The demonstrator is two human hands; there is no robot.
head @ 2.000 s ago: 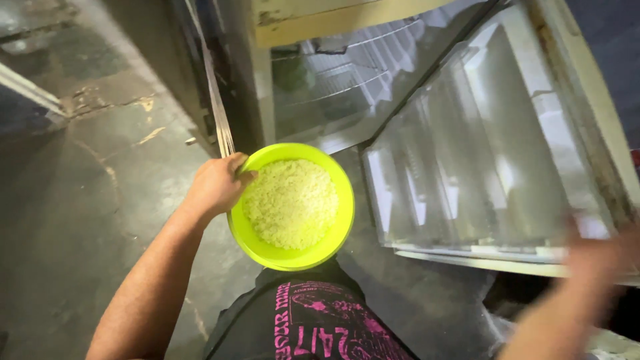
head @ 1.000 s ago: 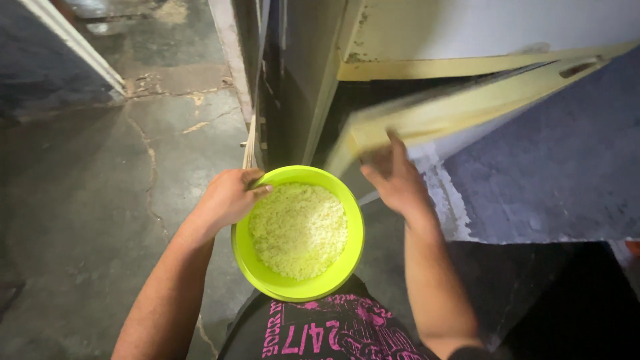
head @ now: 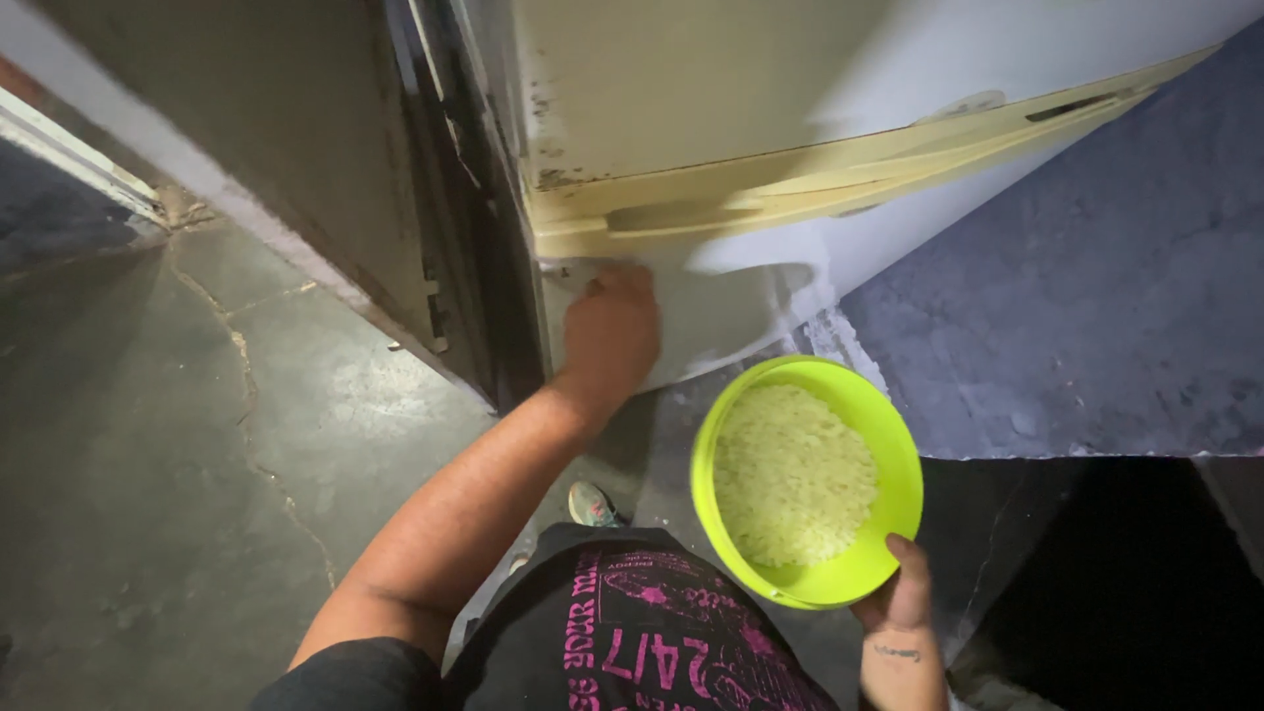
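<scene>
A lime-green plastic bowl point(head: 901, 474) holding white rice-like grains point(head: 795, 474) is at the lower right. My right hand point(head: 899, 588) grips its near right rim, thumb over the edge. My left hand point(head: 612, 321) is at the white refrigerator's lower door point(head: 721, 296), just below the yellowed handle strip point(head: 691, 212). Its fingers are bent and point away from me; their tips are hard to make out, and I cannot tell whether they press on the door. The lower door is closed.
A tall dark panel with a pale edge point(head: 296, 257) stands left of the refrigerator. A blue-grey wall point(head: 1066, 257) is at the right. Cracked concrete floor point(head: 148, 474) lies at the left, and my shoe point(head: 591, 504) shows below the refrigerator.
The refrigerator's lower door, open two seconds ago, has swung closed. The bowl has passed from my left hand to my right. My left hand has moved to the door.
</scene>
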